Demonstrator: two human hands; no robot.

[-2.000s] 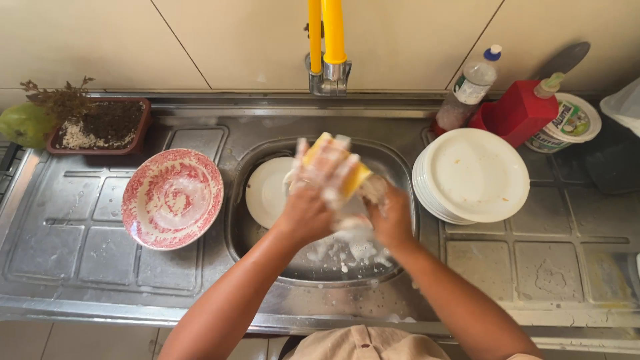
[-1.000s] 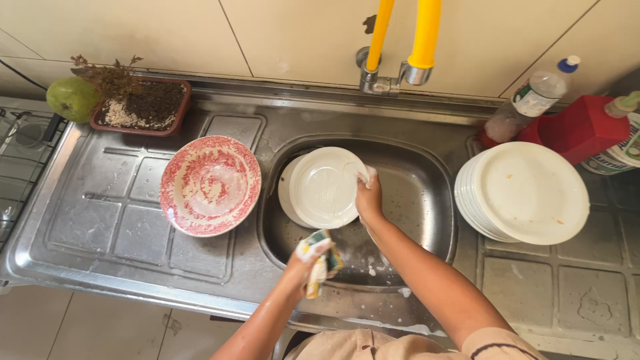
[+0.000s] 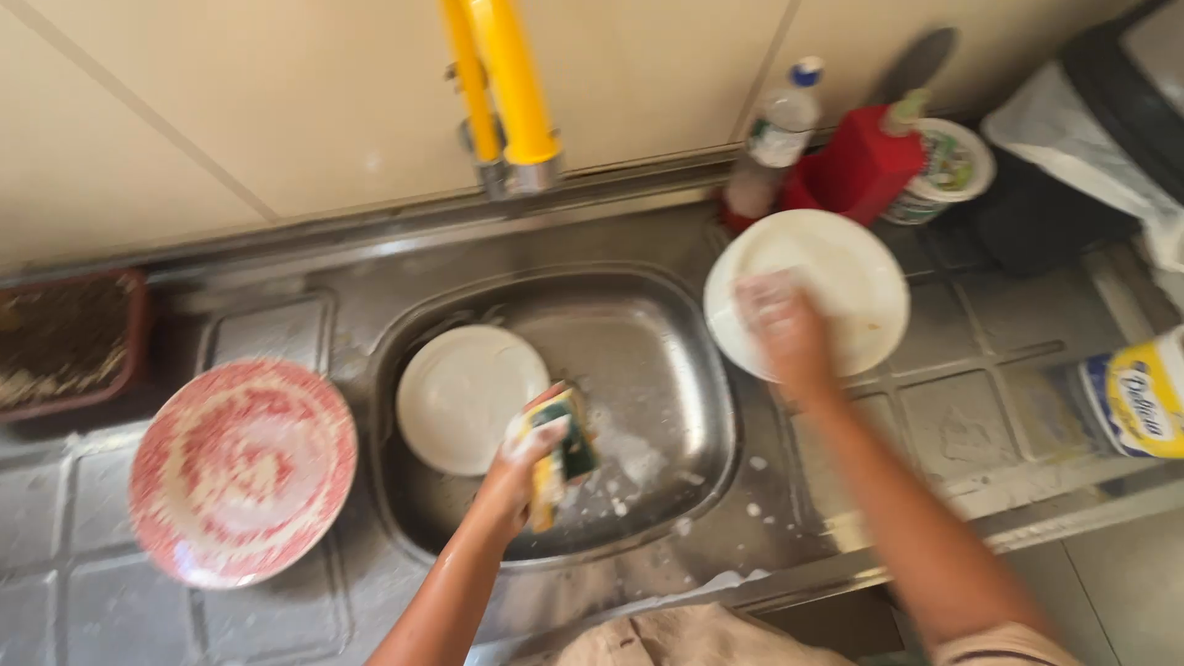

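My left hand (image 3: 532, 462) holds a yellow and green scrubbing sponge (image 3: 566, 439) over the steel sink basin (image 3: 647, 324); suds cover its fingers. To its left, white plates (image 3: 472, 398) lie in the basin. My right hand (image 3: 786, 324), blurred, is over the top plate of the white plate stack (image 3: 851, 268) on the right drainboard; whether its fingers grip the rim cannot be told. A red-patterned plate (image 3: 245, 472) sits on the left drainboard, with neither hand near it.
A yellow faucet (image 3: 518, 92) rises behind the basin. At the back right stand a plastic bottle (image 3: 777, 139), a red soap dispenser (image 3: 869, 157) and a white tub (image 3: 948, 171). A yellow and white container (image 3: 1142, 398) lies far right; a planter (image 3: 65, 342) stands left.
My right hand has moved from a white plate over the basin to the stack on the right. The sponge remains in my left hand. The view has shifted and come closer.
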